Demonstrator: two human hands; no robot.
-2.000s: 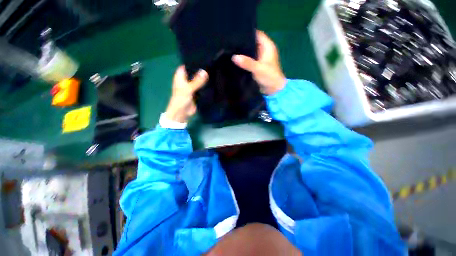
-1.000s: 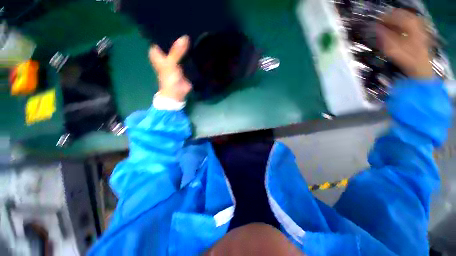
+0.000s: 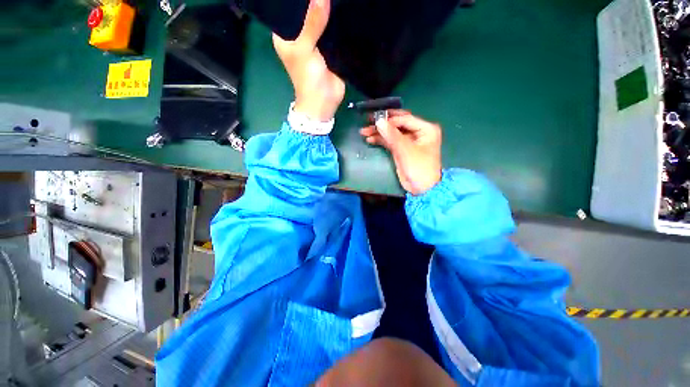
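My left hand [image 3: 311,66] is at the top centre, on the left part of a black panel [image 3: 378,38] that runs out of the top edge. Its thumb lies on the panel; its other fingers are hidden. One corner of the panel points down towards me. My right hand [image 3: 403,140] holds a binder clip [image 3: 377,105] by its silver handle, with the black bar just below that corner. I cannot tell if clip and panel touch.
At the left, a glossy black clipped panel [image 3: 200,75] lies with silver handles at its corners, beside a yellow label [image 3: 128,79] and an orange box with a red button [image 3: 113,27]. At the right stands a white bin [image 3: 626,143] heaped with clips.
My right hand was in the clip bin one second ago and is now back near the panel with a clip. My left hand stays on the panel. The view has shifted, so the bin shows further right.
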